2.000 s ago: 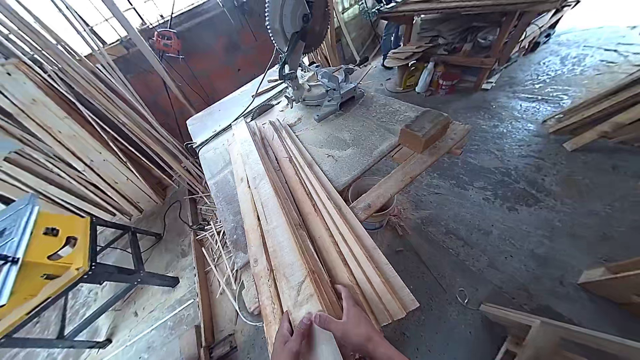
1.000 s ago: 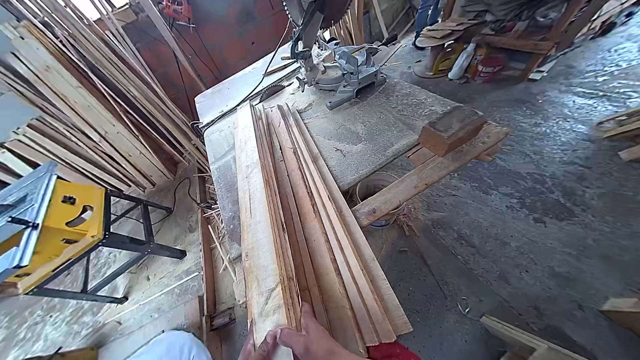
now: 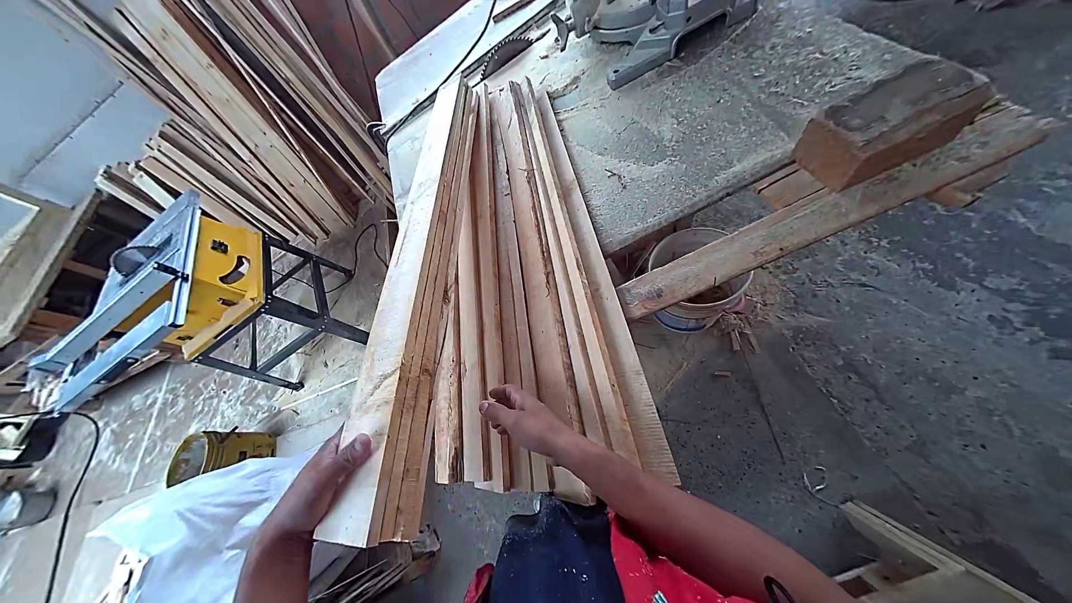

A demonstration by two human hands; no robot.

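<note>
Several long wooden boards [image 3: 536, 293] lie lengthwise on the dusty work table [image 3: 670, 151], their near ends jutting past its edge. At the left of them, several boards stand face to face as a bundle [image 3: 402, 335]. My left hand [image 3: 322, 481] holds the near end of this bundle, thumb on the pale outer face, other fingers hidden beneath or behind. Over the middle boards is my right hand [image 3: 523, 419], fingers partly curled and nothing seen in them; whether it touches the wood cannot be told.
A miter saw base [image 3: 662, 33] and a circular saw blade [image 3: 507, 54] are at the table's far end. A wood block [image 3: 896, 121] rests on a plank [image 3: 837, 218] over a bucket [image 3: 699, 310] at right. Left stand a yellow table saw [image 3: 226, 268], leaning boards [image 3: 243, 109] and a white sack [image 3: 209, 511].
My hands were together at the near end of the left boards; now the right hand has let go and moved right, over the middle boards. The view has tilted down and come nearer.
</note>
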